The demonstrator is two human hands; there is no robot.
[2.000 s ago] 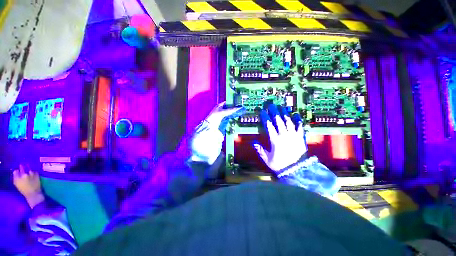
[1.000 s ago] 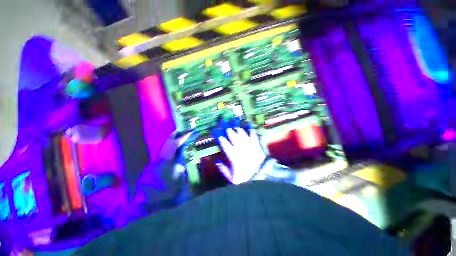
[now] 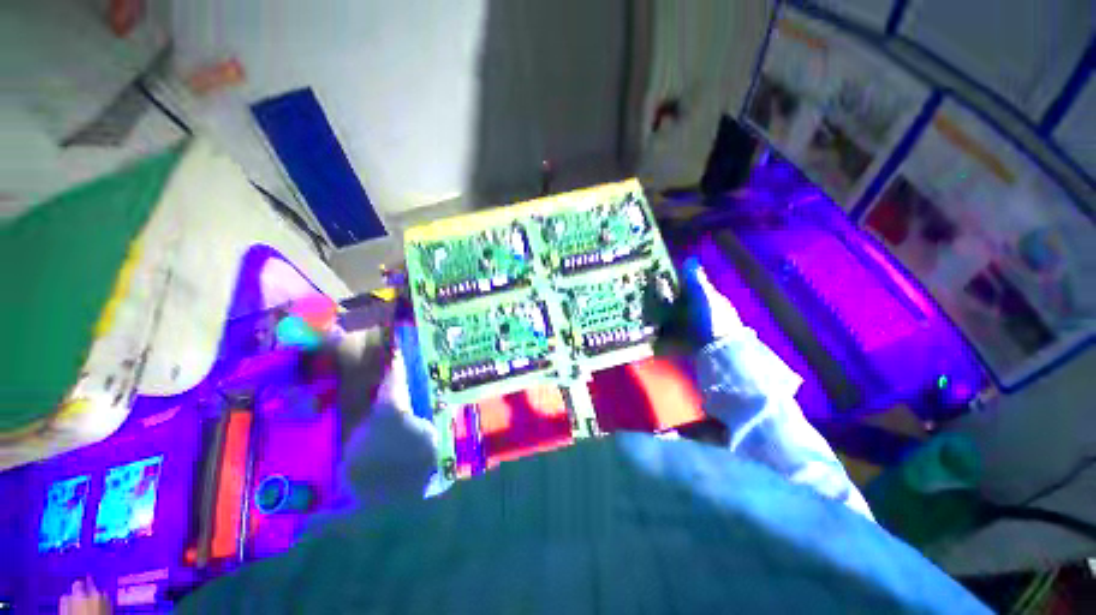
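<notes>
The pale green-yellow carrier (image 3: 559,288) is in front of me, tilted and raised, with its yellow edge at the far side. Several green circuit boards, one of them at the upper right (image 3: 596,240), fill its upper windows. The two lower windows hold no board and show red. My left hand (image 3: 415,390), gloved, grips the carrier's left side; its fingers are partly hidden. My right hand (image 3: 712,306), gloved with blue fingertips, grips the carrier's right side. My cap brim covers the near edge.
The purple-lit conveyor (image 3: 781,300) runs to the right, with instruction sheets (image 3: 974,216) beyond it. At left are two boards (image 3: 129,499), an open cup (image 3: 275,494) and another person's hand (image 3: 84,598). A teal-green cup (image 3: 941,463) stands at right.
The carrier has come up off the conveyor bed and tilts between my hands. My right hand has moved from the boards to the carrier's right side. The view has swung upward.
</notes>
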